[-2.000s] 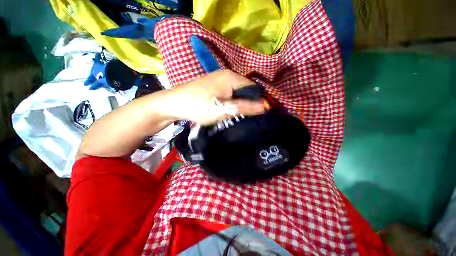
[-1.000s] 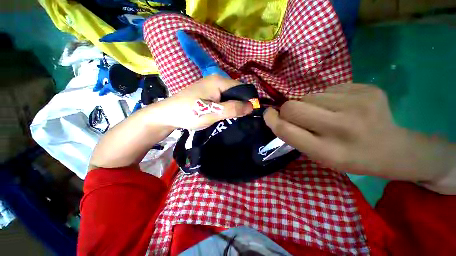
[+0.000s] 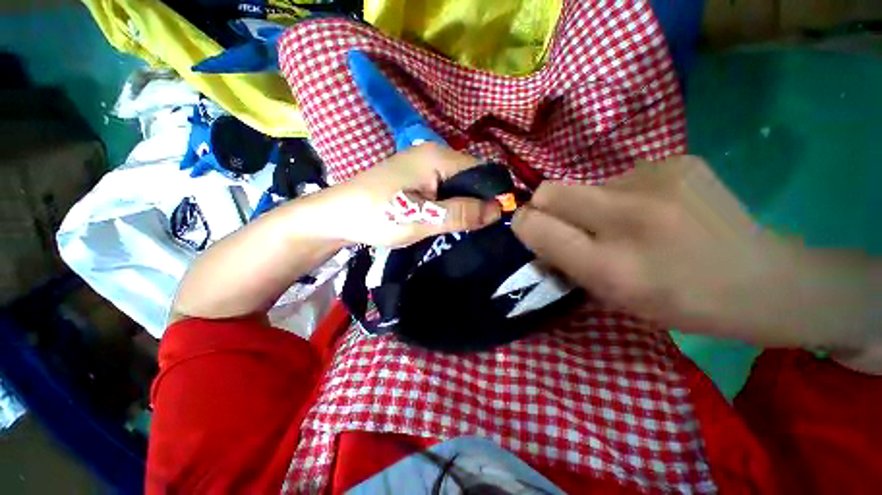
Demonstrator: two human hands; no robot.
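Observation:
A plush shark piece lies on my lap, its blue fin or tail [image 3: 384, 94] pointing up and its black round end panel [image 3: 450, 305] towards me. My left hand [image 3: 411, 198], with white and red tape on it, grips the black edge beside a small orange tab [image 3: 507, 202]. My right hand [image 3: 619, 242] is at the same edge, fingertips pinched close to the tab. A needle or thread between them cannot be made out. A black strap with white letters [image 3: 435, 248] lies below my left hand. A white pointed patch [image 3: 535, 288] shows by my right fingers.
A red-and-white gingham apron [image 3: 503, 406] covers my lap. A yellow bag [image 3: 464, 34] with blue and black pieces stands ahead. A white sack [image 3: 126, 227] at the left bears a small blue shark piece [image 3: 200, 145]. Green floor [image 3: 774, 155] shows at the right.
My right hand has come in from outside the picture to the black edge by the orange tab. My left hand keeps its grip. The end panel has turned, and its logo no longer shows.

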